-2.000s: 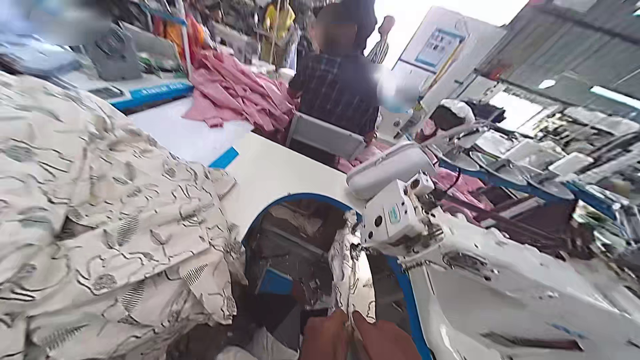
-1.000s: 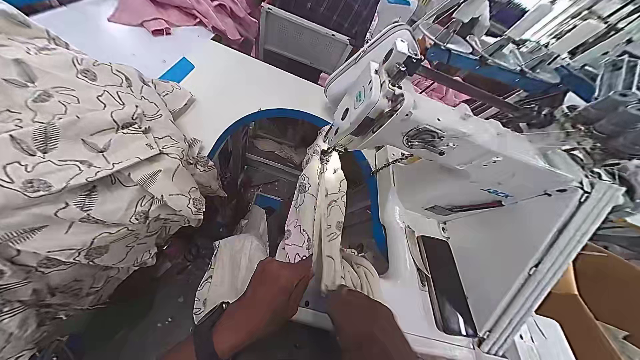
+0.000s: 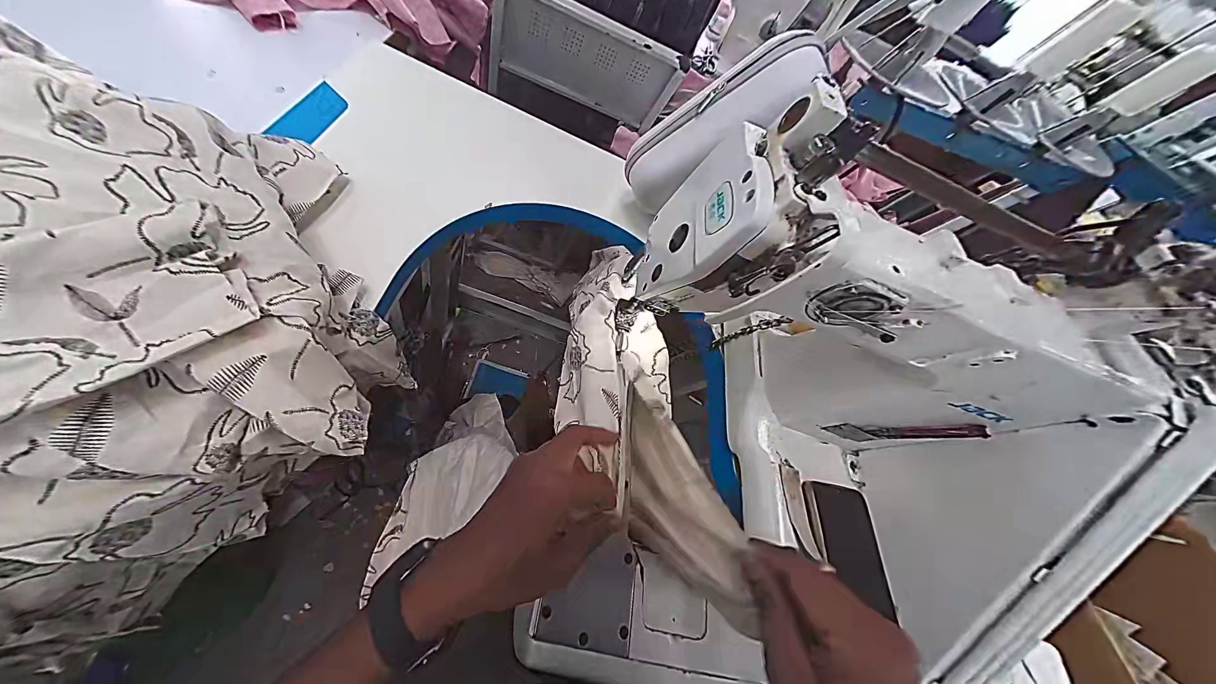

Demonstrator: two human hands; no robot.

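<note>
A white Jack sewing machine stands at the centre right, its needle area over a strip of cream printed fabric. My left hand, with a dark band on the wrist, pinches the fabric's folded edge below the needle area. Lower right, my right hand grips the plain side of the same fabric and holds it out from the left hand, so the layers spread apart. Its fingertips are blurred. More of the pale cloth hangs left of my left wrist.
A large heap of cream printed fabric fills the left side. The white table has a blue-edged round cut-out. A dark phone-like object lies on the machine's base. Behind are a metal-framed chair and pink cloth; a cardboard box sits lower right.
My right hand has moved right, away from my left, drawing the fabric layers apart. The view has tipped down from the room to the machine.
</note>
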